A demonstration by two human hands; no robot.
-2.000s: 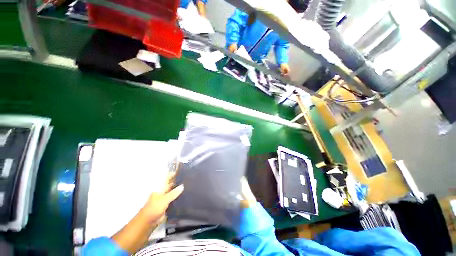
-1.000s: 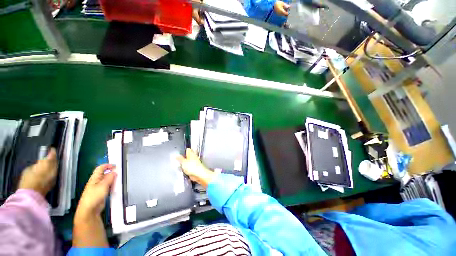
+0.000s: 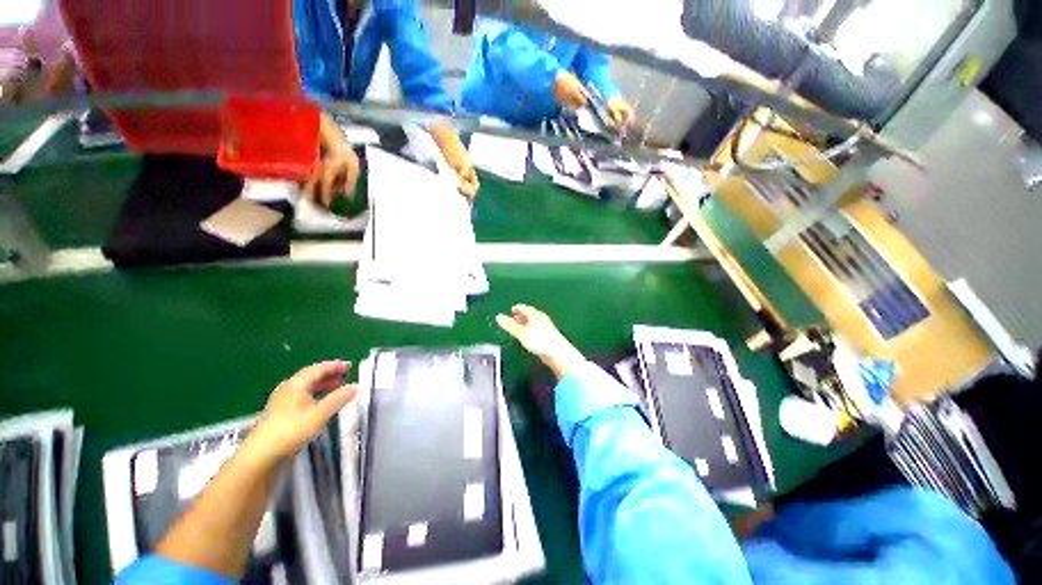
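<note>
A stack of tablet back covers [image 3: 432,457] lies in front of me, a matte black inner face with white patches on top and white separator sheets sticking out beneath. My left hand [image 3: 306,402] is at its upper left corner, fingers apart, over the gap to a second stack of covers [image 3: 171,486]; whether it touches the edge I cannot tell. My right hand [image 3: 535,331] is beyond the stack's upper right corner, over the green bench [image 3: 594,291], fingers apart and empty. My left forearm hides part of the second stack.
Another stack of covers [image 3: 697,417] lies at right, and one [image 3: 25,503] at far left. Beyond the rail [image 3: 571,253], a person's hands hold white sheets [image 3: 417,240] that reach over it. Red bins [image 3: 270,135], a black pile [image 3: 166,211] and a tan card [image 3: 241,221] are across.
Both my hands have left the stack they held and are raised and apart. White sheets now reach across the rail. The other person's hand at far left is gone. The view has shifted.
</note>
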